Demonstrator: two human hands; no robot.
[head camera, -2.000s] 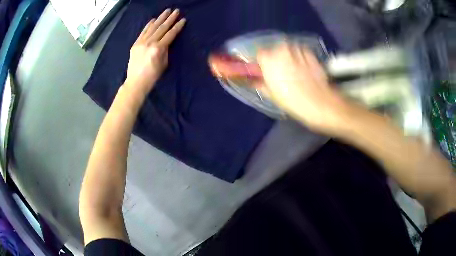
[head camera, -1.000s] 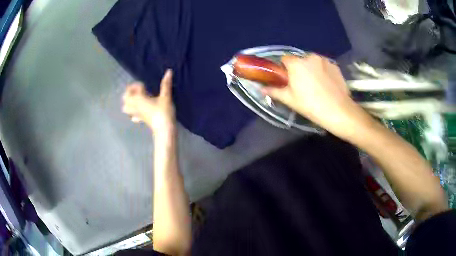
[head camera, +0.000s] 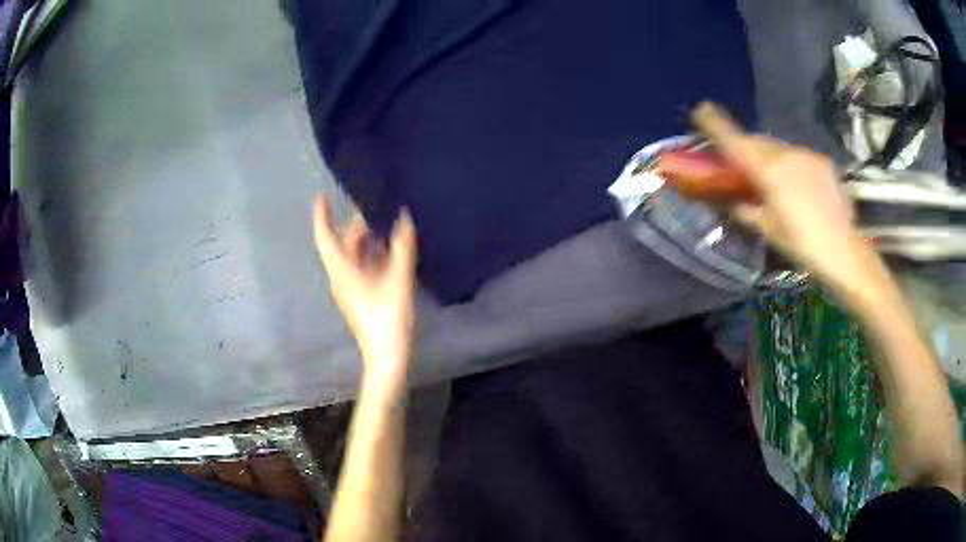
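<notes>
The navy garment panel (head camera: 551, 127) lies on the grey pressing table (head camera: 170, 233), with folds at its upper left and its top cut off by the frame. My left hand (head camera: 371, 275) is at the panel's lower left edge, fingers spread and slightly blurred; whether the fingertips touch the cloth I cannot tell. My right hand (head camera: 794, 201) holds the steam iron (head camera: 699, 228) by its red-orange handle. The iron is at the panel's lower right edge, partly over the grey table top. Whether its soleplate touches the surface I cannot tell.
A pale pad with black cord (head camera: 879, 106) is at the upper right. Pale hoses (head camera: 911, 217) run right from the iron. Green plastic sacking (head camera: 826, 392) lies below the iron. Purple cloth (head camera: 191, 508) is under the table's lower left edge.
The iron and my right hand have moved right and a little down in view. My left hand has moved right and down, beside the panel's lower edge. The view has shifted, showing more sacking.
</notes>
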